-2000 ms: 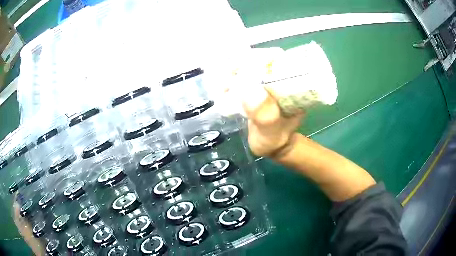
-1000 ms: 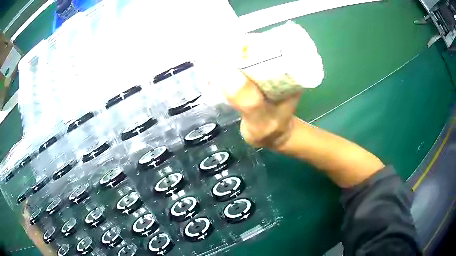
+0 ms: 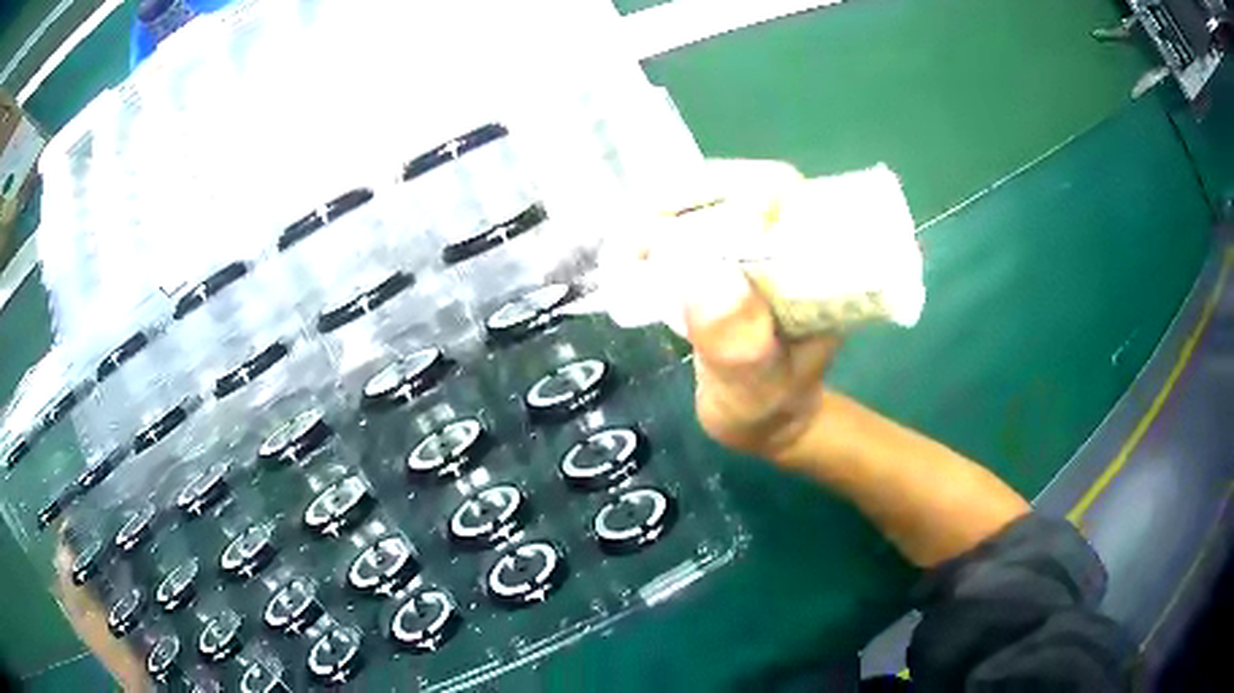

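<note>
A clear blister tray (image 3: 663, 589) holds rows of round black parts (image 3: 633, 516) with silver-white rings. My right hand (image 3: 758, 359) grips a pale squeeze bottle (image 3: 853, 257), tilted with its front end towards the tray. The bottle's front end is washed out by glare, near a round part in the right-hand column; contact cannot be told. My left hand (image 3: 98, 616) is at the tray's left edge, mostly hidden behind the tray and cut off by the picture; its fingers cannot be made out.
The tray's far part, or more trays (image 3: 338, 68), glare white. A blue bin (image 3: 152, 41) with a dark object stands beyond at the upper left. A brown box (image 3: 16, 142) is at the left rim. Metal equipment (image 3: 1177, 48) is at the upper right. The green surface has a white stripe.
My right hand and the bottle moved left and up, then back right and down, now lower in the picture. The tray has shifted slightly up in view.
</note>
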